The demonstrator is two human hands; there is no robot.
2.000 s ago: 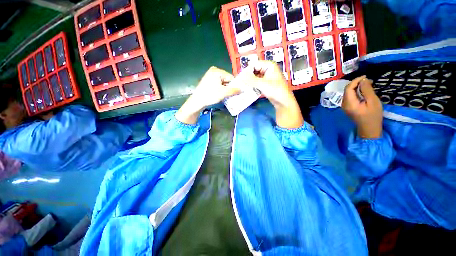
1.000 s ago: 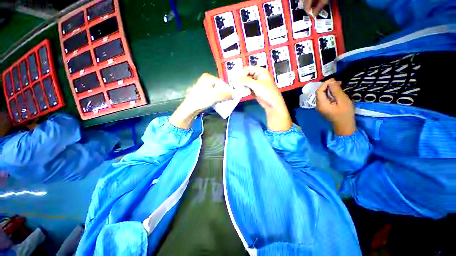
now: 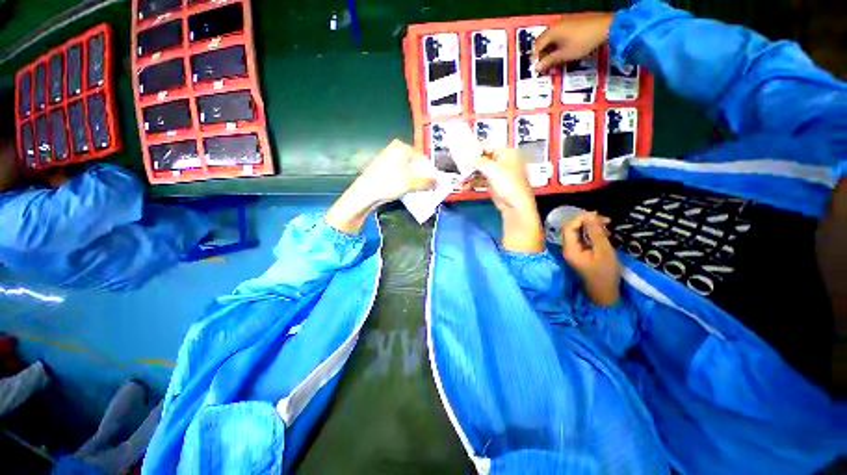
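Note:
My left hand (image 3: 397, 184) and my right hand (image 3: 502, 184) are close together in front of my chest, at the bench's front edge. Between them is a white label sheet (image 3: 423, 202), pinched in the left fingers, with its lower corner hanging down. Another white part of it (image 3: 462, 144) rises at the right fingertips, over the tray. The print cannot be read. Behind my right hand lies a red-orange phone tray (image 3: 416, 70) with two rows of open phone assemblies (image 3: 489, 70). My right hand hides part of its front row.
A neighbour's hand (image 3: 568, 42) reaches over the phone tray from the right; another (image 3: 592, 257) is beside a white roll (image 3: 560, 224). Left are a tray of dark-faced phones (image 3: 258, 90) and a smaller tray (image 3: 113, 88). A blue pen (image 3: 354, 20) lies at the back.
The neighbour's upper hand has come in over the tray and moved left along it. The neighbour's lower hand is lower and closer. My hands still hold the sheet; its upper part is raised more.

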